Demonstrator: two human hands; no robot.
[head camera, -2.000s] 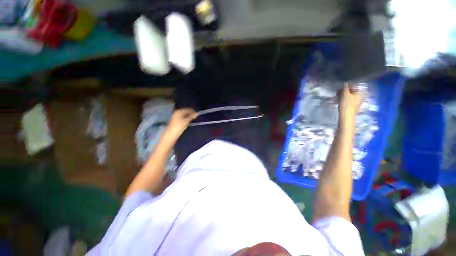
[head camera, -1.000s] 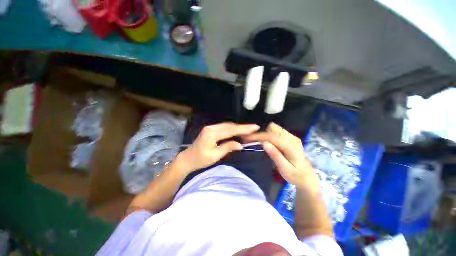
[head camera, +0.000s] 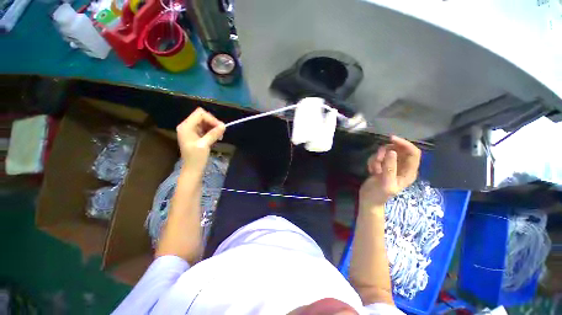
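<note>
My left hand (head camera: 202, 133) pinches a thin white cable (head camera: 259, 115) left of the machine's spindle. The cable runs taut up to the white spindle posts (head camera: 313, 124), which look blurred and close together. A blurred white end, likely a connector (head camera: 355, 122), sits just right of the posts. My right hand (head camera: 394, 166) is raised at the lower right of the posts, fingers curled and apart, with no cable visible in it. Another thin white cable (head camera: 277, 195) lies across the dark area below the posts.
A blue bin (head camera: 455, 229) of coiled cables lies below my right hand. A second blue bin (head camera: 484, 245) stands further right. Cardboard boxes (head camera: 73, 184) with bagged goods and loose cable are at left. Red and yellow items (head camera: 169, 46) and a dark cylinder (head camera: 223, 64) are on the teal bench.
My hands have moved apart from near each other below the posts. My left hand has gone left and up with the cable, which now reaches the posts. My right hand has moved right.
</note>
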